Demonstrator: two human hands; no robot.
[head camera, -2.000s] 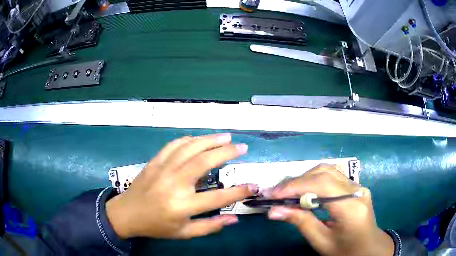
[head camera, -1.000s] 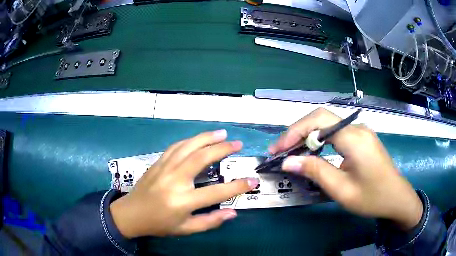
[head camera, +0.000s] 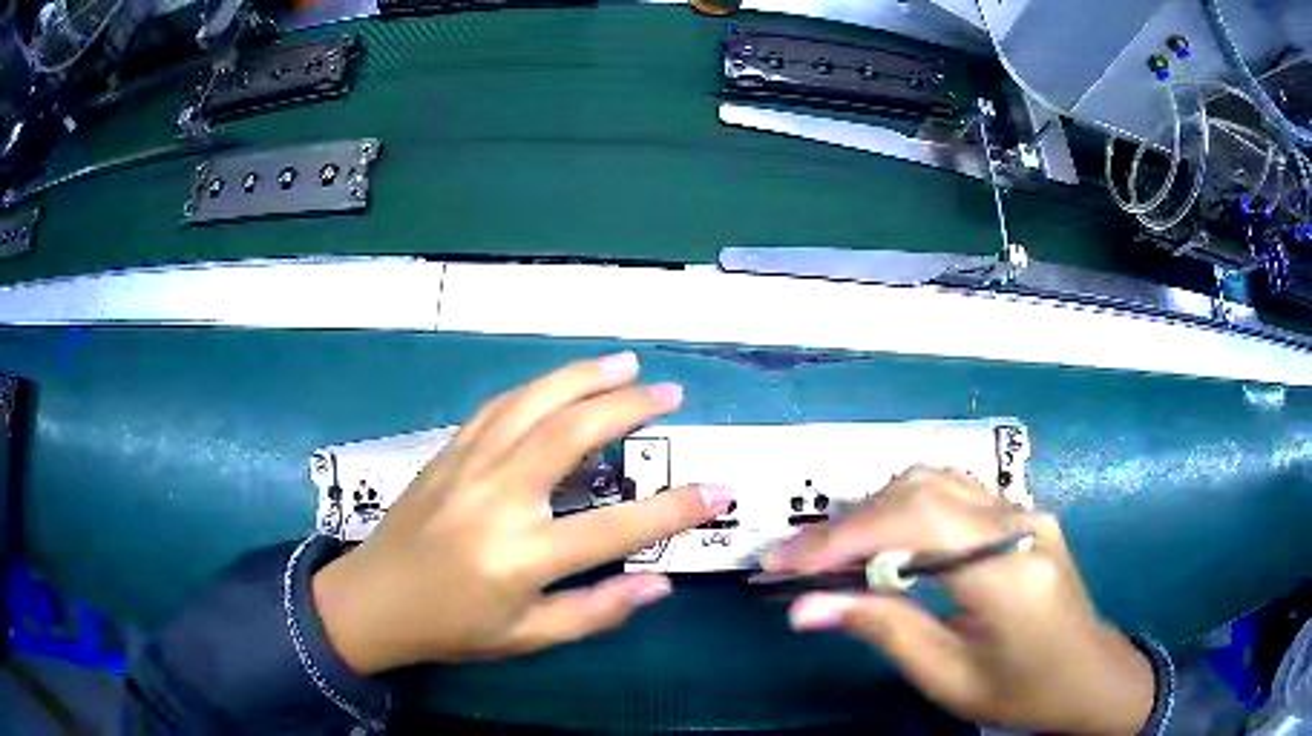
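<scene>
A white-silver fixture plate (head camera: 849, 453) with black holes lies on the green mat in front of me. A second plate (head camera: 389, 463) lies to its left, mostly under my left hand. My left hand (head camera: 489, 518) is bare and spread over both plates, its index fingertip on the right plate beside a nest; it grips nothing that I can see. My right hand (head camera: 964, 590) holds dark tweezers (head camera: 943, 561) with a pale band, near the right plate's front edge. The tweezer tips are dark and blurred. Any small component is too small to tell.
Beyond the white rail (head camera: 576, 299), the green conveyor belt (head camera: 504, 173) carries a grey fixture plate (head camera: 281, 181) and darker ones (head camera: 835, 69). Silver guide arms (head camera: 849, 137) angle over the belt at right. A machine with coiled tubes (head camera: 1165, 158) stands at upper right.
My right hand and tweezers have moved down from over the plate's back part to its front edge. The belt's fixture plates sit further right than before. My left hand stays nearly the same.
</scene>
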